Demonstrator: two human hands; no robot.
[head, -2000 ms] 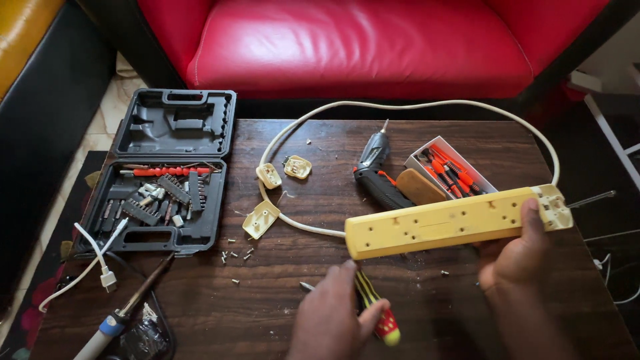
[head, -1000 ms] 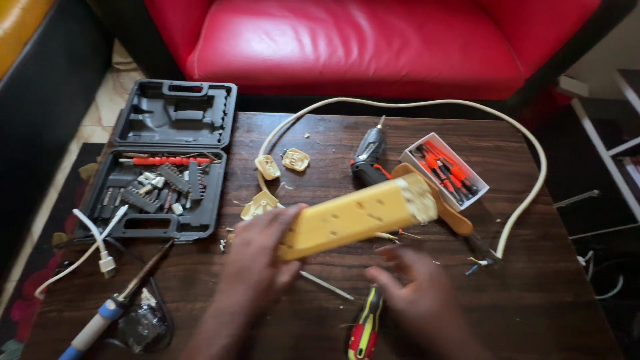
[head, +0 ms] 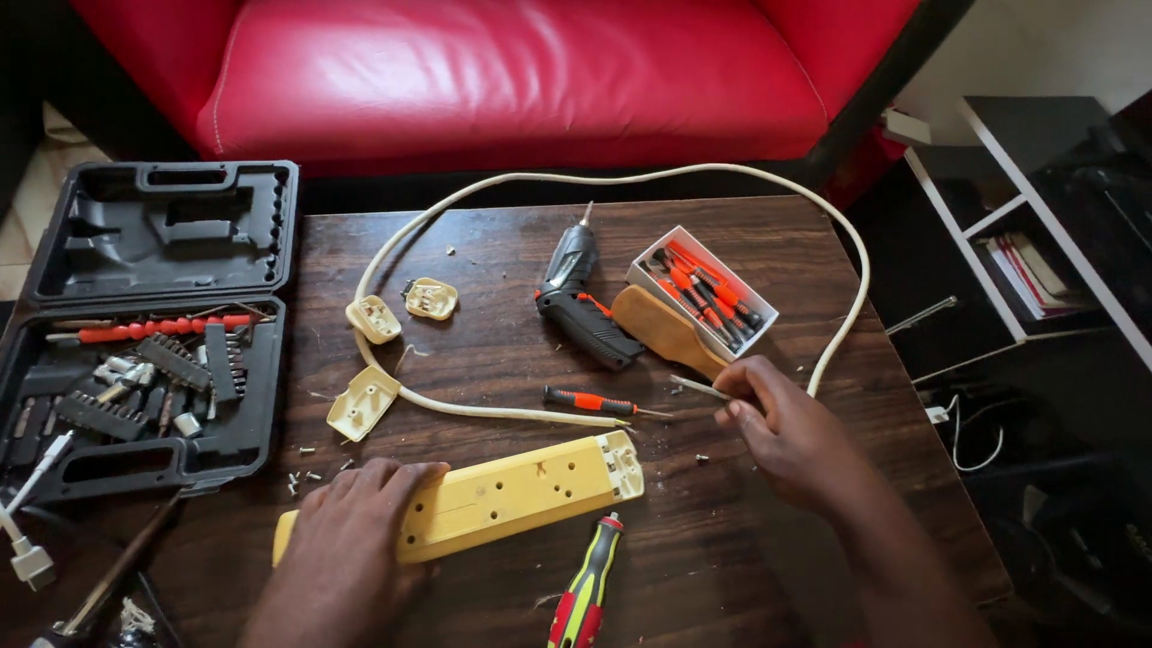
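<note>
My left hand (head: 360, 531) is closed over the left part of a yellow plastic power strip (head: 504, 495), which lies face down with its right end compartment open. My right hand (head: 778, 432) pinches a thin pale metal shaft (head: 700, 387), its far part hidden by the hand, beside a wooden paddle-shaped piece (head: 666, 328). Between the hands and the sofa, a black and orange precision screwdriver (head: 589, 400) lies along the end of a cream cable (head: 504, 412). A red and yellow-green screwdriver handle (head: 585, 589) rests in front of the strip.
On the left lies an open black tool case (head: 148, 396) with bits. A soldering iron (head: 117, 567) is near it. Plug housing pieces (head: 364, 403), small screws (head: 310, 475), a cordless screwdriver (head: 580, 297) and a white box of screwdrivers (head: 702, 288) lie around. A red sofa (head: 513, 81) stands behind.
The power strip has come down onto the table under my left hand. My right hand has moved away to the right and now holds the metal shaft.
</note>
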